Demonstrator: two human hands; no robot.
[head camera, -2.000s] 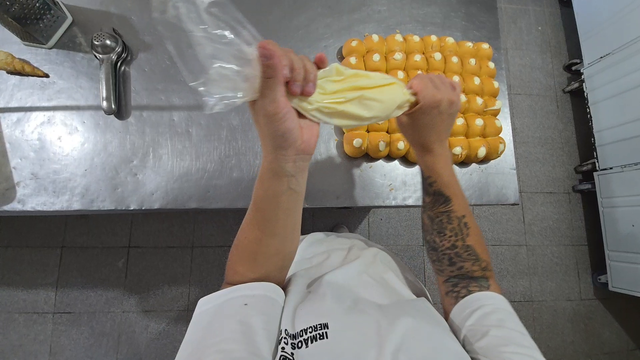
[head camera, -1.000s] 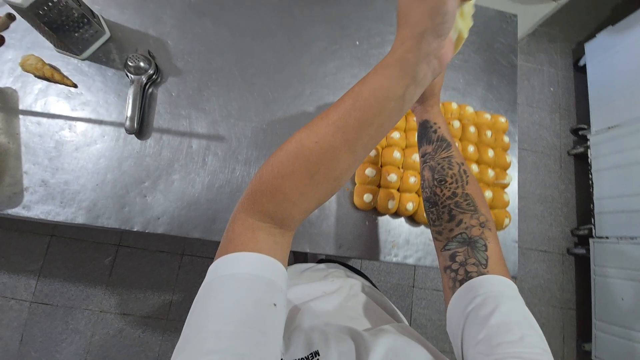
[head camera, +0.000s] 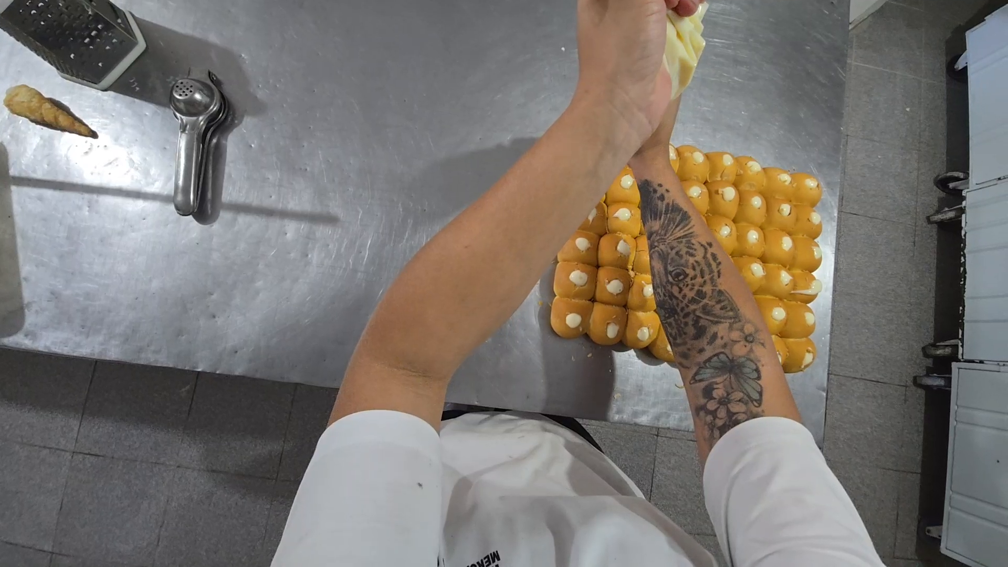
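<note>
At the top edge of the head view, my left hand (head camera: 626, 59) is against a clear piping bag of pale yellow cream (head camera: 683, 51), its fingers partly out of frame. Behind it, my right hand (head camera: 663, 130) shows little more than its wrist; its fingers are hidden or cut off, so its grip cannot be seen. Under my tattooed right forearm lies a block of joined golden buns (head camera: 613, 285) in rows, most with a dab of white cream on top. The forearm covers part of the block. The bag's tip is not visible.
On the steel table (head camera: 331, 315) at the left are a metal hand squeezer (head camera: 189, 146), a box grater (head camera: 79, 35) and a cone-shaped pastry (head camera: 47, 110). White cabinets or carts on castors (head camera: 988, 268) stand beyond the right table edge, across a tiled floor.
Two seconds ago both hands held the bag apart, in front of the buns' left part. They have come together and moved away to the top edge. The view has shifted, and the buns appear lower.
</note>
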